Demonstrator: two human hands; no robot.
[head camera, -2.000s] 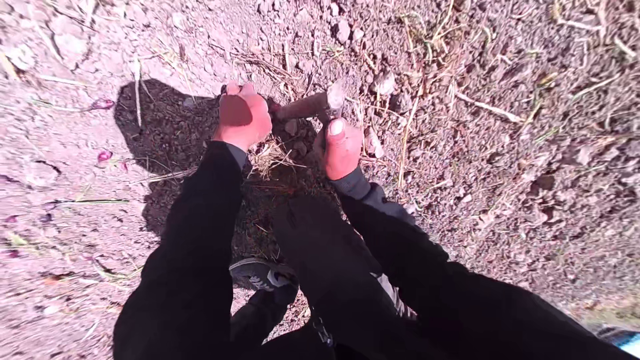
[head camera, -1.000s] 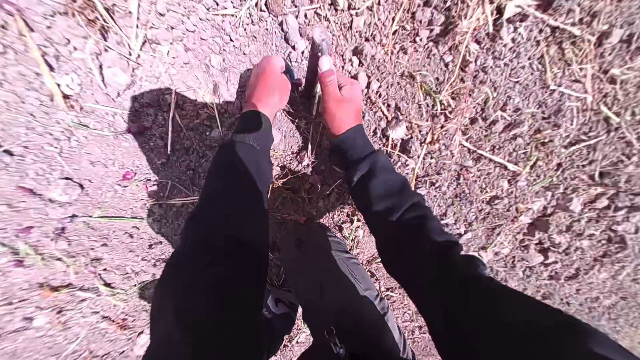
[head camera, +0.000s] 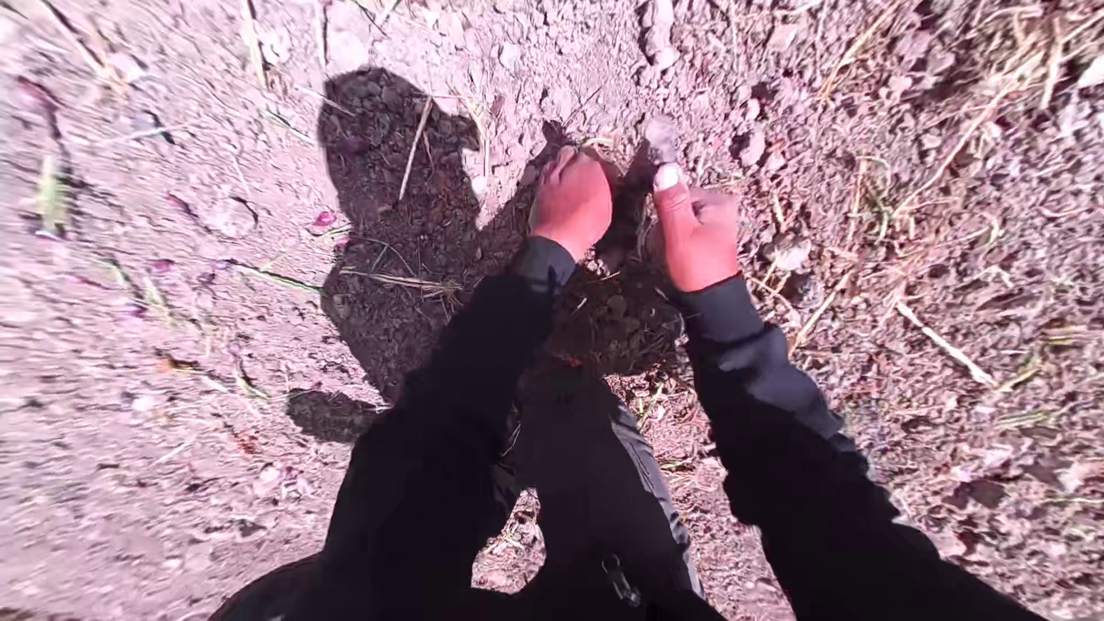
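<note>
My left hand (head camera: 573, 203) is low over the soil with its fingers curled, beside dry plant stalks; what lies inside its fingers is hidden. Just to its right, my right hand (head camera: 700, 226) grips a tool handle, thumb laid along it. The rounded end of the handle (head camera: 661, 138) shows beyond the thumb, and its shaft runs in shadow between the hands. The tool's far end cannot be seen. Both hands are bare, below dark sleeves.
Dry, cloddy soil (head camera: 448, 509) surrounds the hands, with straw (head camera: 944, 343) on the right. Small purple pieces, one a petal-like scrap (head camera: 324, 219), lie on the left. My trouser leg (head camera: 595, 492) is below the hands, and my shadow (head camera: 388, 172) falls to the left.
The handle lay sideways between the hands two seconds ago; its rounded end now points away from me. My right hand has kept hold of it.
</note>
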